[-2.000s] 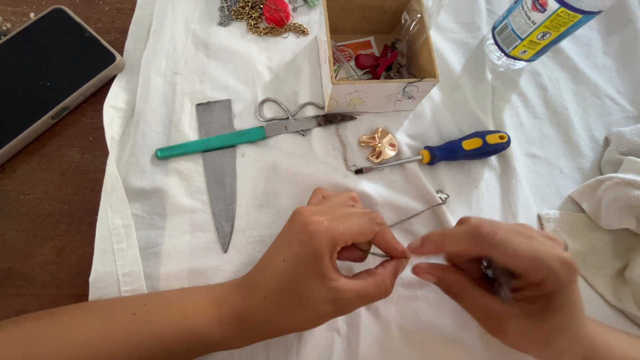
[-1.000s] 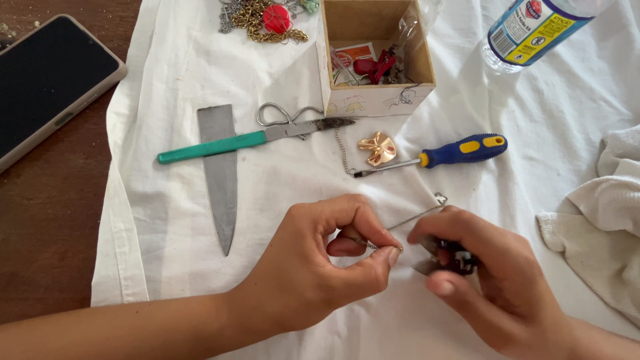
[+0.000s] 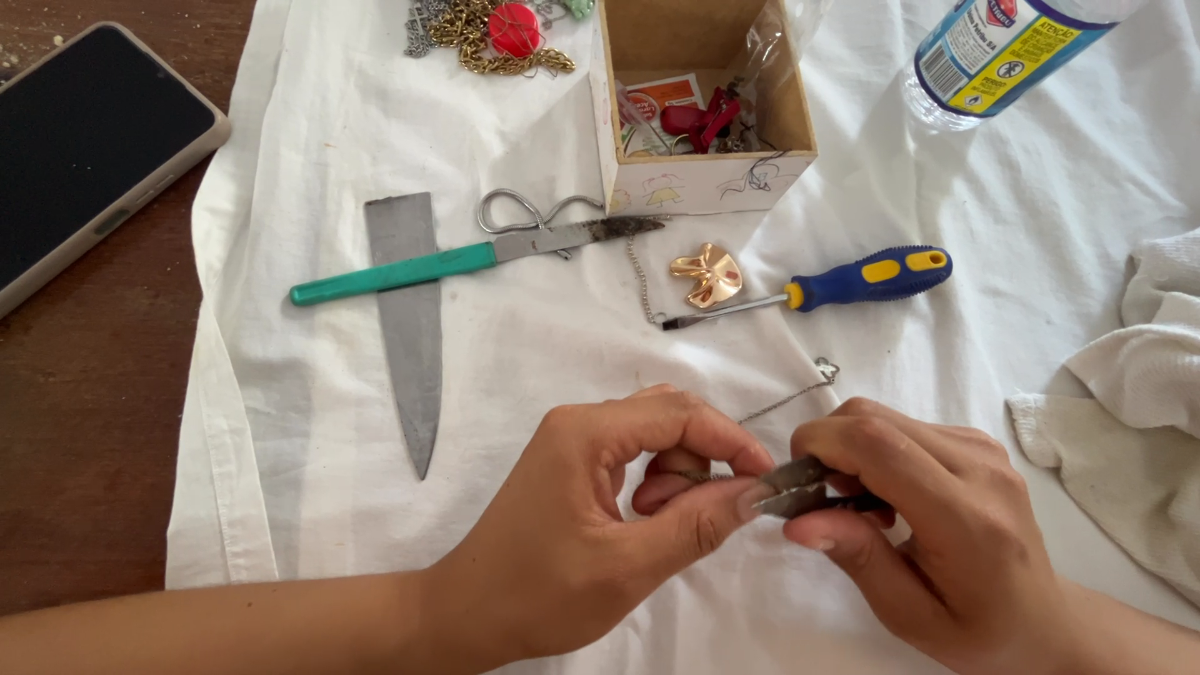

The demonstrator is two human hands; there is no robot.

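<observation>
My left hand [image 3: 637, 516] pinches the end of a thin metal chain [image 3: 783, 404] between thumb and index finger. The chain runs behind the fingers to a small openwork charm [image 3: 826, 369] lying on the white cloth. In my right hand [image 3: 928, 525] is a pair of small dark pliers [image 3: 795, 487], their jaws at my left fingertips; the handles are mostly hidden by the palm. Beyond the hands lie a gold-coloured crumpled metal piece [image 3: 708, 276], a blue and yellow screwdriver [image 3: 867, 279] and a short chain [image 3: 641, 281] touching its tip.
A green-handled knife [image 3: 394, 274] crosses a grey metal blade [image 3: 409, 375] at left. Behind stand an open wooden box [image 3: 708, 183] with small items and a plastic bottle [image 3: 1003, 56]. Tangled chains [image 3: 459, 37], a phone [image 3: 84, 150] and a crumpled whitish cloth [image 3: 1125, 422] lie around.
The pliers, mostly hidden in my right hand two seconds ago, have come forward and left, and their jaws now meet my left fingertips. My left hand keeps its pinch on the chain.
</observation>
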